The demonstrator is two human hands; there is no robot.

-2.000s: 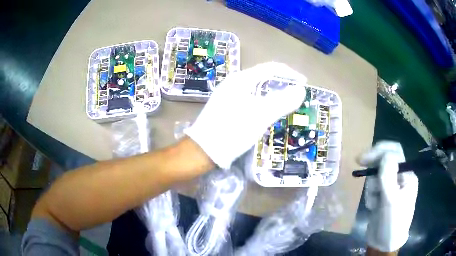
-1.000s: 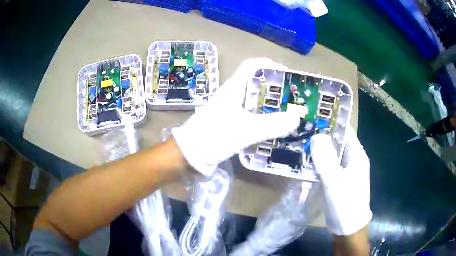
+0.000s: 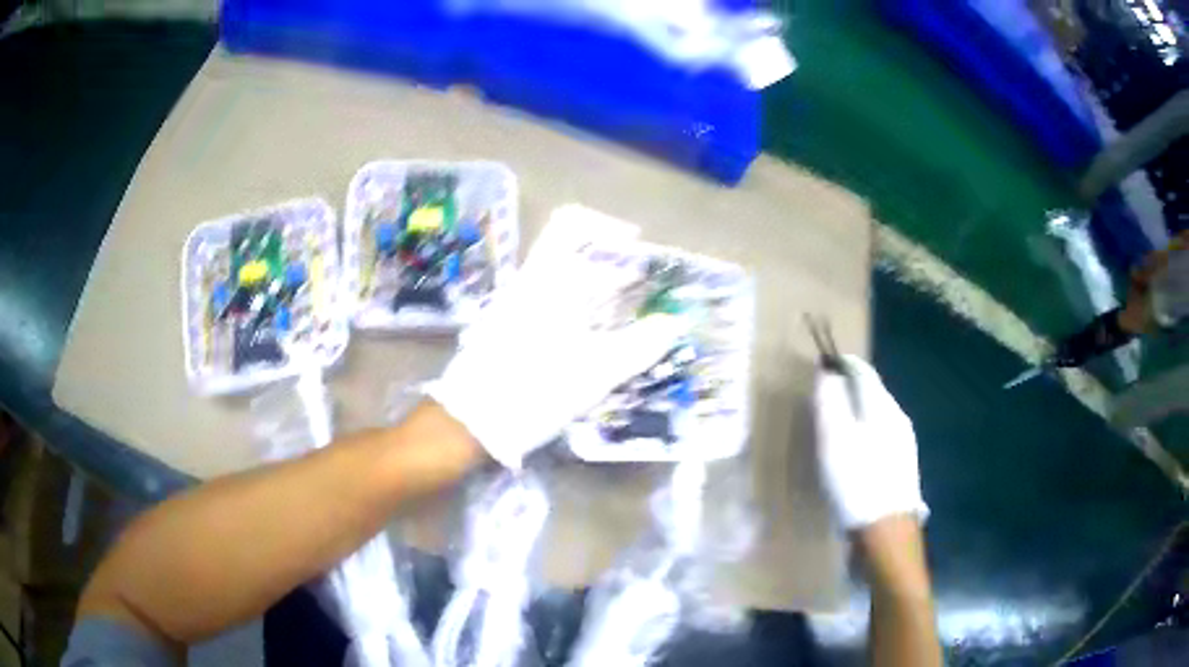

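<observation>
An open white socket housing (image 3: 733, 352) lies on the cardboard mat, with a green circuit board, blue parts and a black part inside. My left hand (image 3: 561, 339), in a white glove, lies over the housing's left side, with thumb and fingers on its rim and inner parts. My right hand (image 3: 867, 443), also gloved, is right of the housing, apart from it, and holds dark tweezers (image 3: 827, 344) with the tips pointing up and away. A bagged power cord (image 3: 639, 593) trails from the housing's lower edge. The picture is blurred.
Two more open housings stand at left, one (image 3: 265, 297) beside the other (image 3: 430, 245). Bagged cords (image 3: 496, 560) hang over the near edge. A blue sheet stack (image 3: 496, 65) lies behind the cardboard mat (image 3: 144, 332). Another person's hand (image 3: 1167, 287) holds a dark tool at far right.
My right hand has left the housing, moved right and now holds tweezers. The housing, gripped by both hands one second ago, rests on the mat. The view has shifted.
</observation>
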